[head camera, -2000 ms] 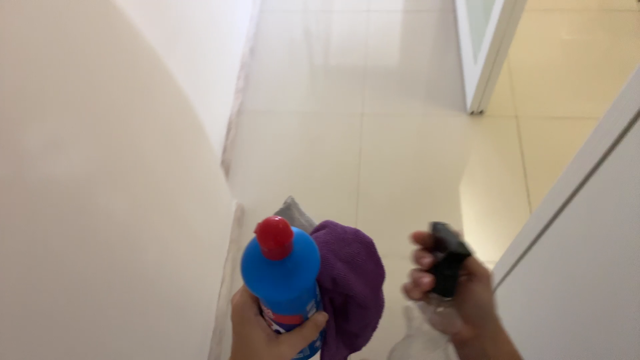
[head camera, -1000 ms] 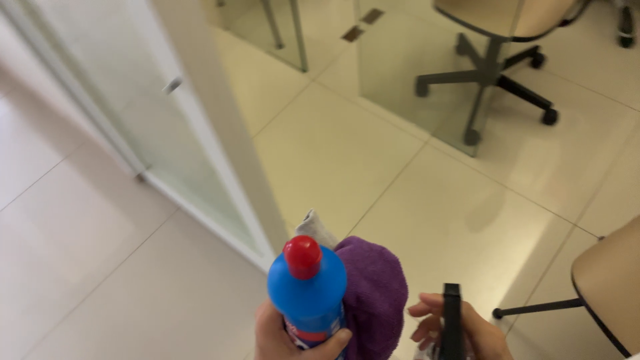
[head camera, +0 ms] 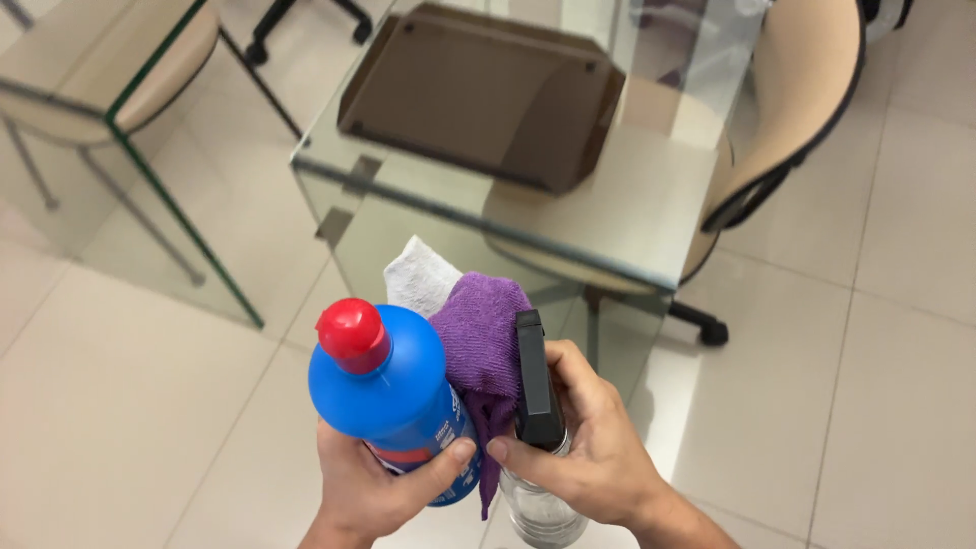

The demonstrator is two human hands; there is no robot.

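My left hand (head camera: pixel 381 484) grips a blue plastic bottle (head camera: pixel 381 381) with a red cap; the bottle bears writing. A purple microfiber cloth (head camera: pixel 484 335) and a white cloth (head camera: pixel 419 276) stick out beside the bottle; how they are held is hidden behind it. My right hand (head camera: pixel 598 442) is closed around the neck of a clear spray bottle (head camera: pixel 537 507) with a black trigger head. Both hands are near each other, and the purple cloth lies between the two bottles.
Ahead stands a glass desk (head camera: pixel 633 168) with a dark brown tray-like panel (head camera: pixel 488 99) on or under its top; which, I cannot tell. A beige swivel chair (head camera: pixel 808 99) is at its right. Another glass desk (head camera: pixel 183 229) stands left, over a beige tiled floor (head camera: pixel 762 396).
The view has swung from the corridor and white-framed door to the glass desks. My right hand with the spray bottle has come close beside the blue bottle and purple cloth.
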